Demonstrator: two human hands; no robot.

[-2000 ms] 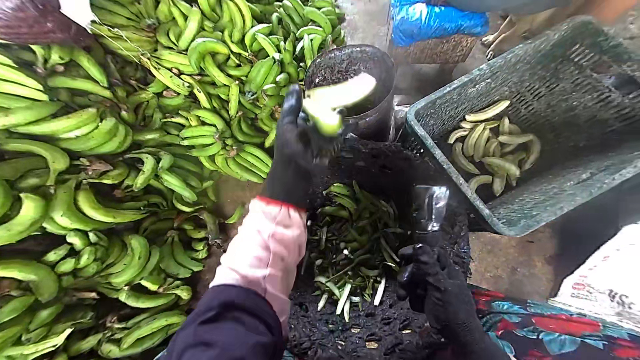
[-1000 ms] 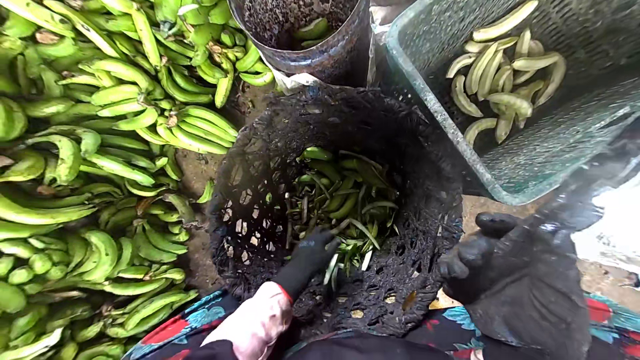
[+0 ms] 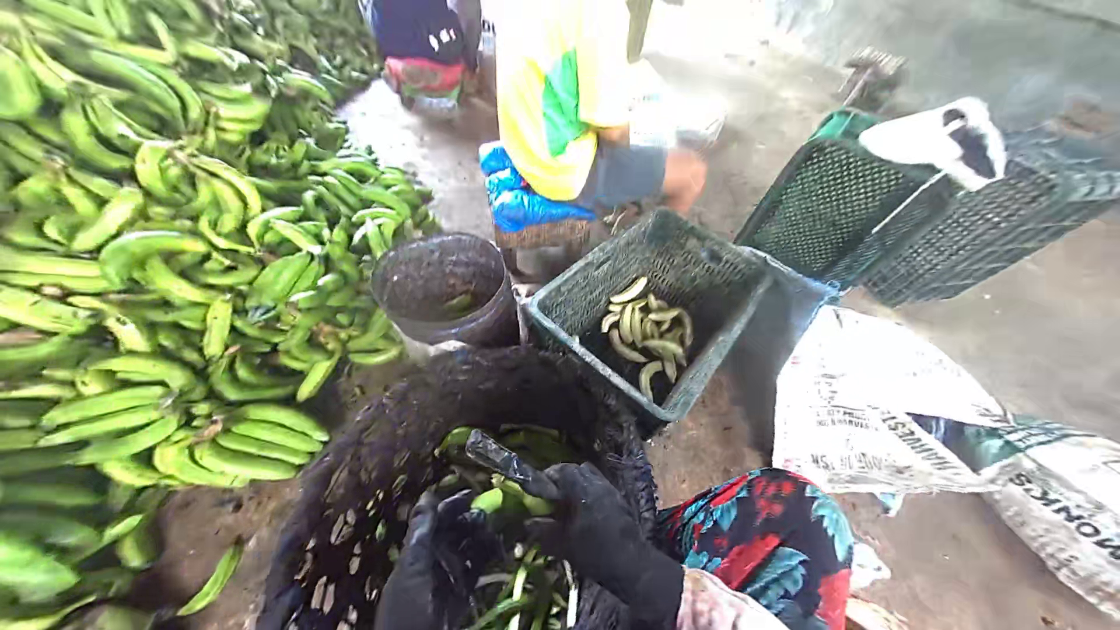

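Both my hands wear dark gloves and are close together over a dark, openwork basket (image 3: 350, 490). My left hand (image 3: 437, 556) has its fingers curled at a green banana or plantain (image 3: 488, 501), partly hidden between the two hands. Gripped in my right hand (image 3: 599, 525) is a short, flat knife (image 3: 497, 457), its blade pointing up and left over the fruit. Green fruit and strips of peel (image 3: 521, 591) lie in the basket below. Peeled bananas or plantains (image 3: 647, 328) sit in a green plastic crate (image 3: 547, 324) beyond the basket.
A big pile of green bananas or plantains (image 3: 175, 289) spreads along the left. A dirty bucket (image 3: 446, 289) stands behind the basket. A seated person (image 3: 569, 114) is farther back, another person beyond. More crates (image 3: 814, 201) and printed white sacks (image 3: 866, 411) are at the right.
The view has tilted up. My left hand, a second ago reaching alone into the basket, is now beside my right hand. My right hand has come from the right side to over the basket.
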